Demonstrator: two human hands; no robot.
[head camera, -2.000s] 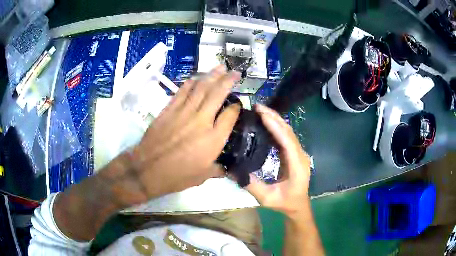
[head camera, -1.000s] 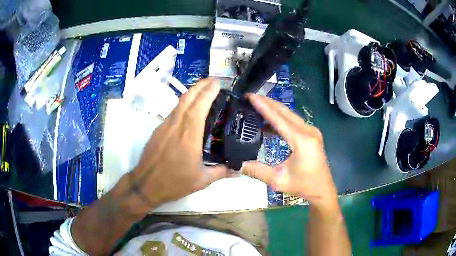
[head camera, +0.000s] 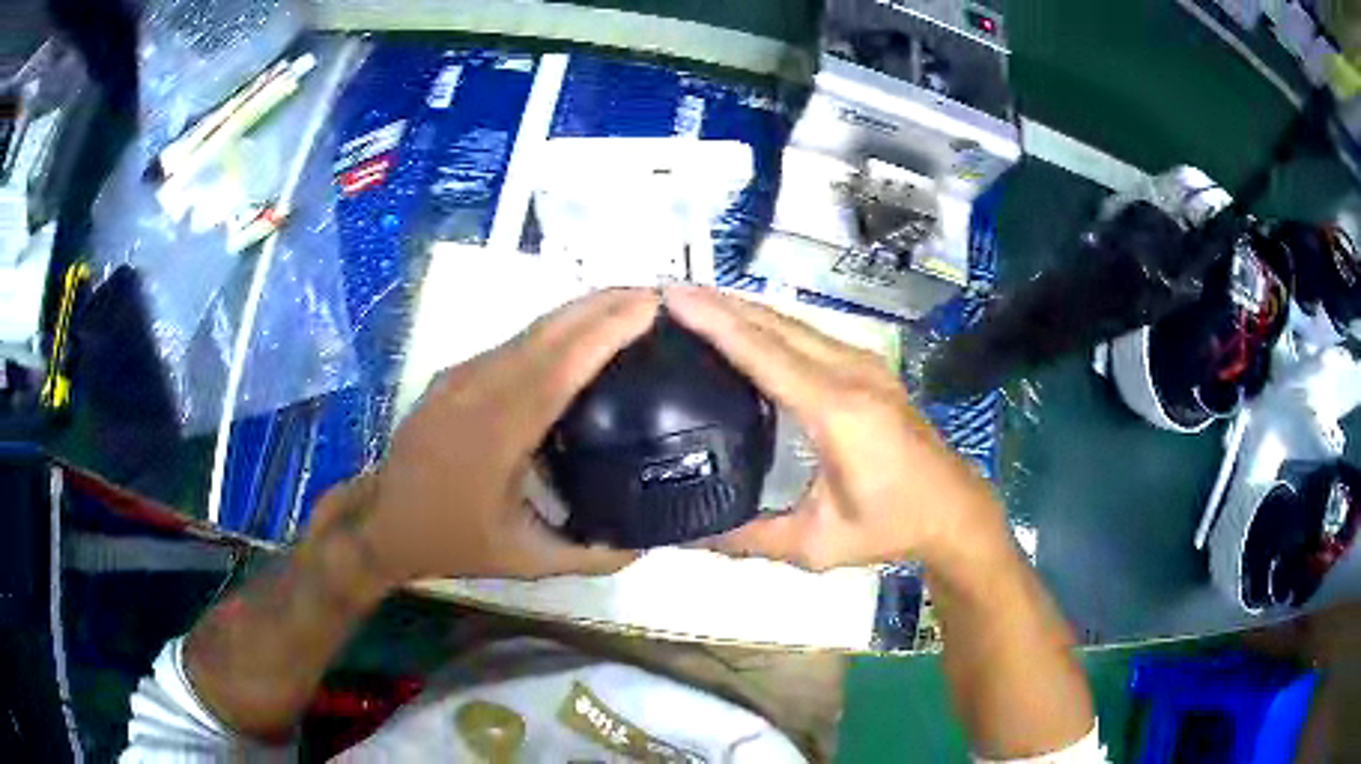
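Observation:
The black front shell (head camera: 664, 433) of a camera unit is upright at the centre, over the white work pad (head camera: 627, 593). My left hand (head camera: 470, 440) wraps its left side and my right hand (head camera: 858, 448) its right side; my fingertips meet at its top. Its vent slots face me. White housing shows beside the shell at both sides. The white mounting arm (head camera: 627, 194) lies just behind. Most of the housing is hidden by the shell and my hands.
The grey-white screw feeder (head camera: 881, 164) stands behind. The black electric screwdriver (head camera: 1060, 299) hangs at the right. Open housings with wires (head camera: 1194, 351) stand at the right. A clear plastic bag (head camera: 224, 299) and a yellow cutter (head camera: 64, 336) lie left. A blue stool (head camera: 1216, 702) is at lower right.
The black shell has turned from side-on, with wires showing in a gap, to upright with the inside covered. Both hands now cup it. The screwdriver has swung right, and the view has shifted.

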